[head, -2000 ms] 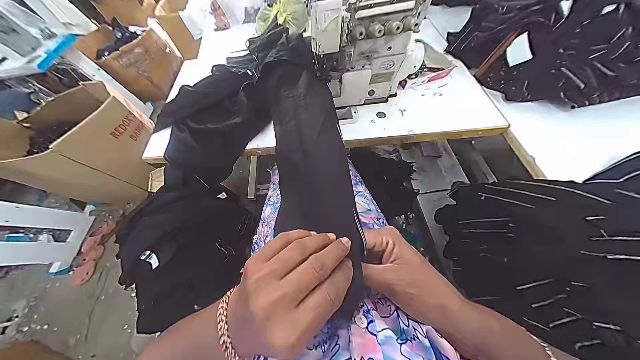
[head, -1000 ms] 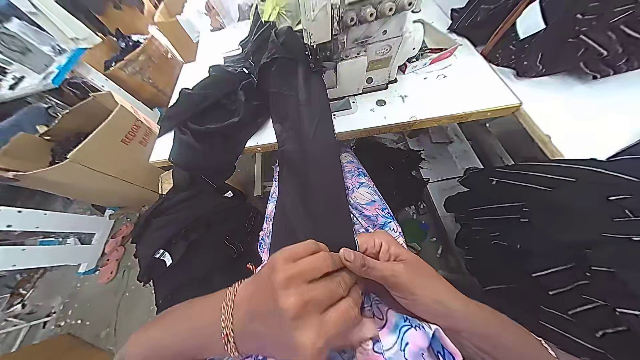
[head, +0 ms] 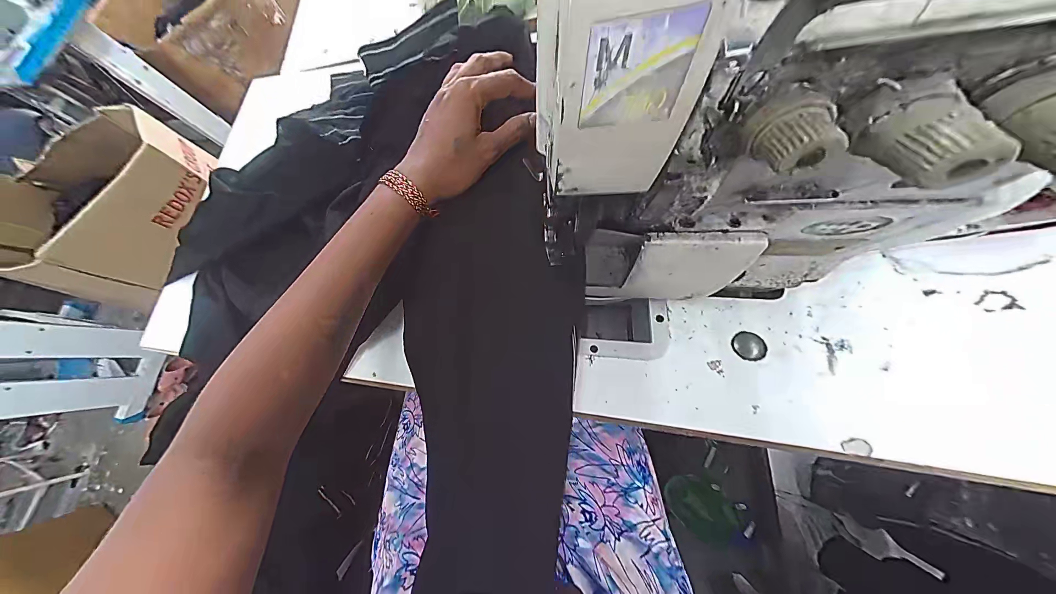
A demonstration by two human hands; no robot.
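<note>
A long strip of black fabric [head: 495,355] runs from my lap up over the white table's edge to the overlock sewing machine [head: 635,99]. Its right edge lies by the presser foot [head: 563,239]. My left hand [head: 474,124], with a braided bracelet [head: 408,191] at the wrist, rests on the fabric behind the foot, thumb and fingertips against the left side of the machine head; a grip on the cloth is not plain. My right hand is out of view. More black cloth [head: 264,214] lies bunched left of my forearm and hangs off the table.
An open cardboard box [head: 107,206] stands at the left, above a white metal frame [head: 66,371]. The table top [head: 808,379] reaches right, with a round metal button-like disc [head: 749,346] set in it. Another brown box [head: 223,58] is at the upper left.
My left hand has moved from the near end of the fabric over my lap up beside the machine head. My right hand has left the view. The view is now much closer to the machine.
</note>
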